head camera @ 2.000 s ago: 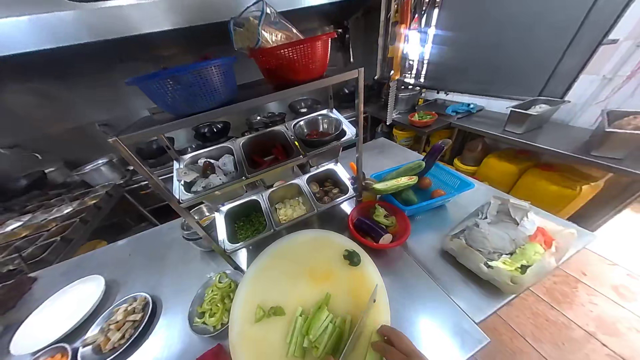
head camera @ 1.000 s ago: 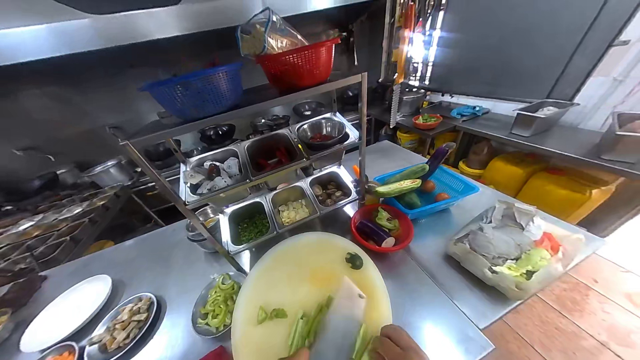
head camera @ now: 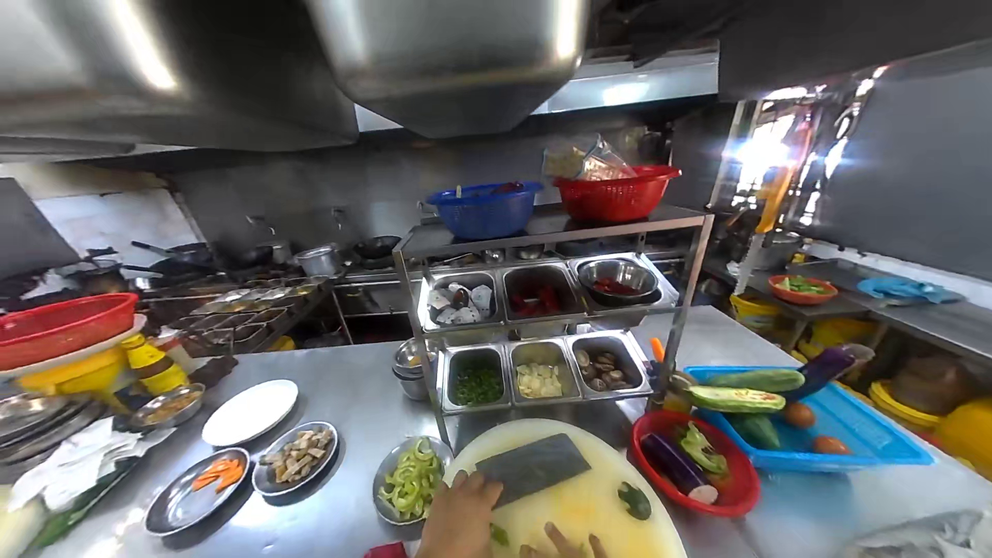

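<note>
A broad cleaver blade (head camera: 533,468) lies across the round cutting board (head camera: 604,511). My left hand (head camera: 463,515) is shut at the blade's left end; the handle is hidden under it. Low on the board, the fingers of my right hand (head camera: 566,544) are spread; the rest is cut off by the frame. A small cut green piece (head camera: 499,534) lies between the hands. A dark green vegetable end (head camera: 635,501) is toward the board's right side. Left of the board, a metal plate (head camera: 380,496) holds sliced green vegetable (head camera: 415,480).
A red basket (head camera: 750,496) with eggplant and a blue basket (head camera: 891,457) with vegetables stand right. Behind the board is a metal rack (head camera: 690,287) with ingredient trays. A white plate (head camera: 249,412), a plate of carrot slices (head camera: 174,508) and a plate of brown pieces (head camera: 329,457) are left.
The long green strips seen on the board are no longer in view there. The blade has swung from pointing up the board to lying across it. The view has shifted up and left.
</note>
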